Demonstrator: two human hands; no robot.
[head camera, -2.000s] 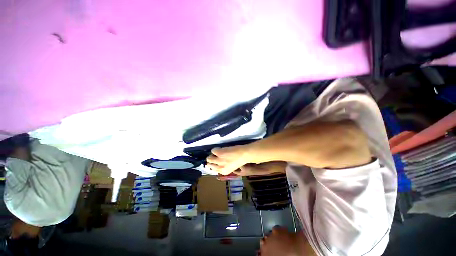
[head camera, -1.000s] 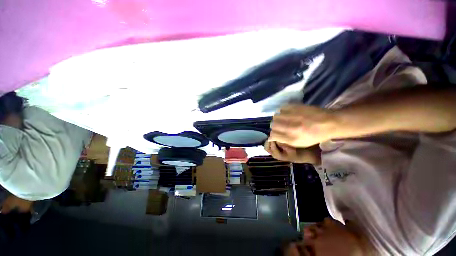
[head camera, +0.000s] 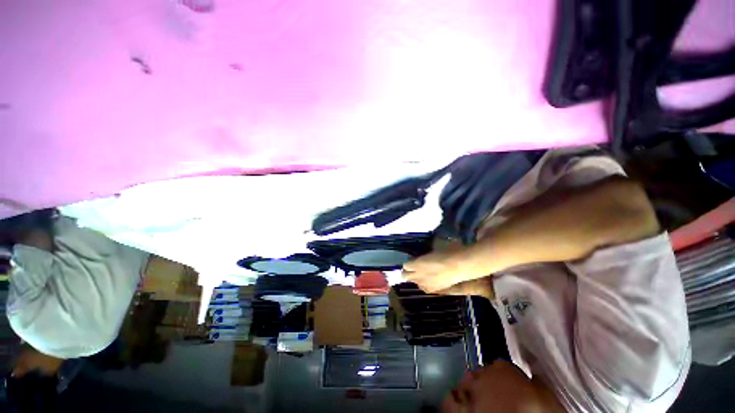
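Neither of my hands is in view. The picture is upside down. A pink surface (head camera: 282, 89) fills the top, with a black moulded bracket (head camera: 582, 60) with openings at upper right, cut off by the edge. Beyond it, on white sheeting (head camera: 201, 206), lie a glossy black elongated part (head camera: 371, 213) and a black framed panel (head camera: 375, 257) with a pale oval centre. Another person's hand (head camera: 439, 272) is at the panel's right end; its grip is unclear. A black-rimmed disc (head camera: 286, 265) with a pale face lies beside the panel.
The other person in a light shirt (head camera: 620, 314) is at right. Another person's pale sleeve (head camera: 72, 290) is at left. A small red item (head camera: 371, 282) is near the panel. Cartons (head camera: 338, 314) and stacked goods (head camera: 697, 274) show in the background.
Compared with one second ago, the view has shifted, and the pink surface fills more of it. The black bracket shows again. The other person's hand is still at the panel's right end.
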